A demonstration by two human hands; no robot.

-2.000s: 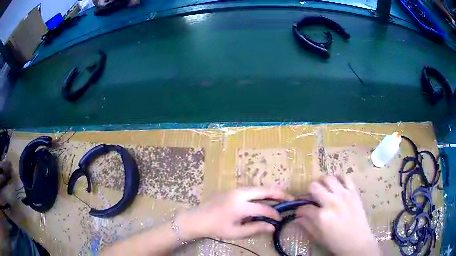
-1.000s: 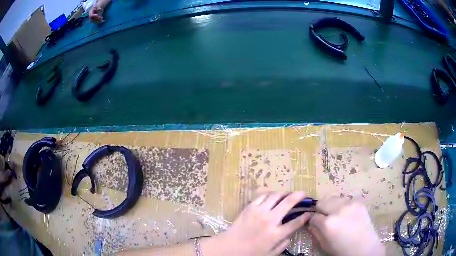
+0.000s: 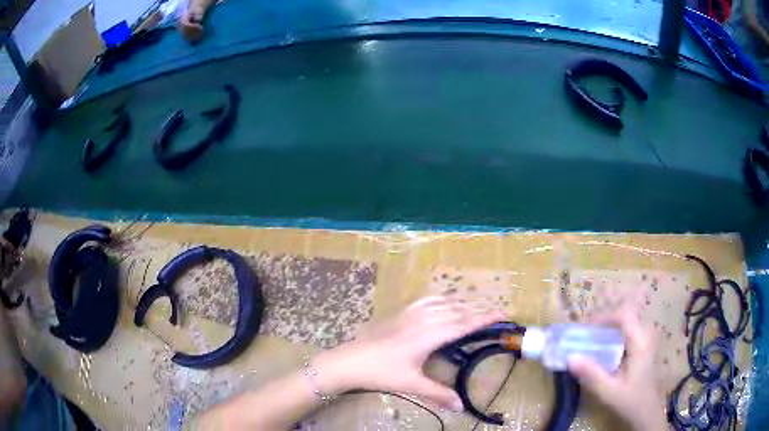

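My left hand (image 3: 405,345) holds a black padded headband (image 3: 563,396) by its upper left part, near the front of the cardboard mat. A thin curved inner strip (image 3: 466,391) curls inside the headband. My right hand (image 3: 628,370) grips a translucent white glue bottle (image 3: 580,346), tilted to lie nearly level. Its orange tip (image 3: 512,341) points left and is at the top of the headband; whether it touches is unclear. Part of the headband is hidden by my hands and the bottle.
Loose thin strips (image 3: 712,349) lie tangled at the mat's right. Another headband (image 3: 249,311) and a dark stack (image 3: 88,295) lie at left. Spaced headbands (image 3: 198,139) sit on the green conveyor (image 3: 405,126). A person's hand (image 3: 193,25) shows at the far left; another person's arm is at the left edge.
My right hand has let go of the headband and picked up the glue bottle from the mat, bringing its tip to the band. My left hand still holds the band, now showing more of it.
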